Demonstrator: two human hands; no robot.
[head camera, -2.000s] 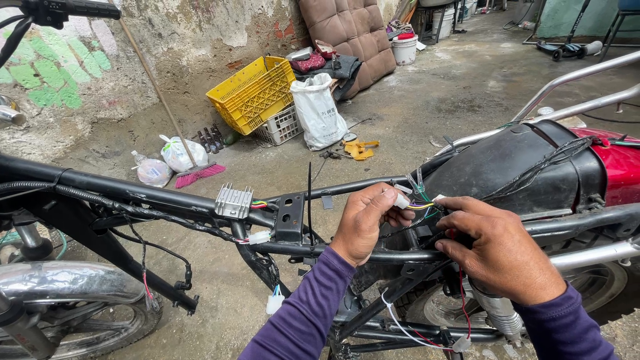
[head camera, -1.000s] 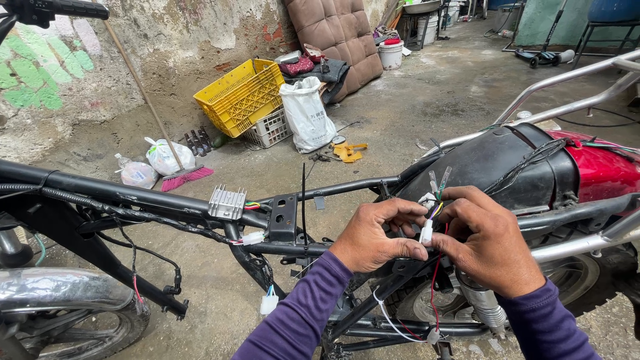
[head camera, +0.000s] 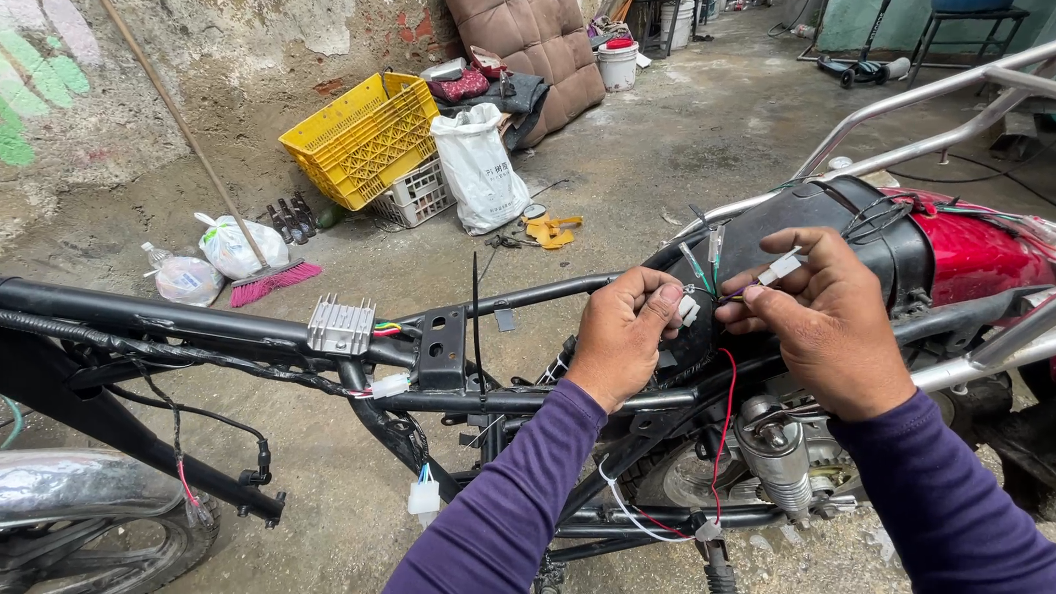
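Observation:
Above a black motorcycle frame (head camera: 528, 402), my left hand (head camera: 624, 334) pinches thin wires, with a white plastic connector (head camera: 688, 309) at its fingertips. To its right, my right hand (head camera: 825, 322) holds purple and yellow wires between thumb and fingers, and a second white connector (head camera: 780, 267) on them sticks up between its fingers. Clear-sleeved green wire terminals (head camera: 714, 247) stand up behind the hands, in front of the black rear fender (head camera: 792, 223). A red wire (head camera: 727, 429) hangs below. A finned metal regulator (head camera: 341, 325) rests on the frame at left, near a white connector (head camera: 389, 385).
A yellow crate (head camera: 363, 136), a white sack (head camera: 480, 169), a pink broom (head camera: 272, 280) and tied plastic bags (head camera: 239, 246) are by the wall. A chrome rear rack (head camera: 924, 107), a red tail panel (head camera: 982, 247) and a shock absorber (head camera: 775, 454) flank my right arm.
The hands were close together around a white connector one second ago; now they are slightly apart, each with a white connector at its fingers.

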